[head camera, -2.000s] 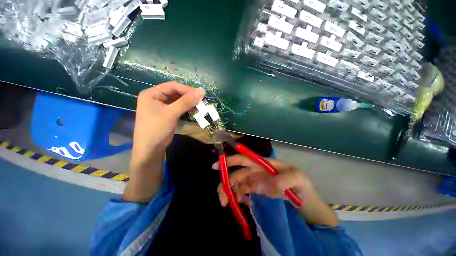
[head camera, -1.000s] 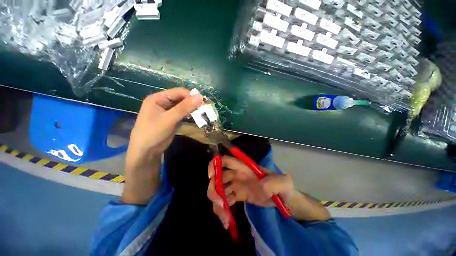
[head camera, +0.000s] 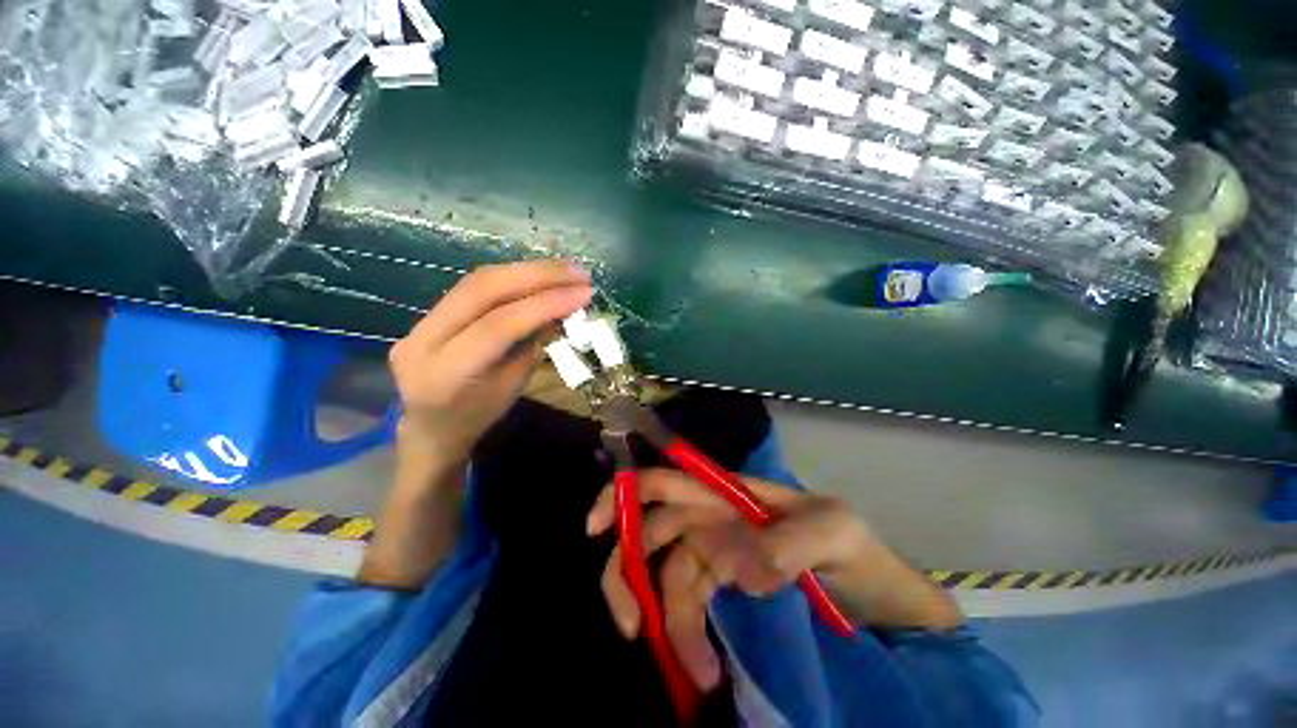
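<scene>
My left hand (head camera: 477, 341) holds a small white plastic housing (head camera: 578, 330) between thumb and fingers above the bench's front edge. The housing is mostly hidden by the fingertips. My right hand (head camera: 718, 548) holds the pliers (head camera: 622, 417) by their red handles, which are spread apart. The white padded jaws point up at the housing; whether they touch it is too small to tell. A blue glue bottle (head camera: 910, 285) lies on its side on the bench, its pale green nozzle pointing right.
A crinkled clear bag (head camera: 214, 228) of loose white housings lies at the left. A clear blister tray (head camera: 854, 213) with rows of white parts is at upper right. A cream-yellow ended tool (head camera: 1202, 213) lies right of it. A blue stool (head camera: 185, 384) stands below the dark green bench (head camera: 541, 107).
The left fingers have shifted and now extend straighter over the housing. The pliers and right hand have moved slightly, handles still spread. The view has shifted a little.
</scene>
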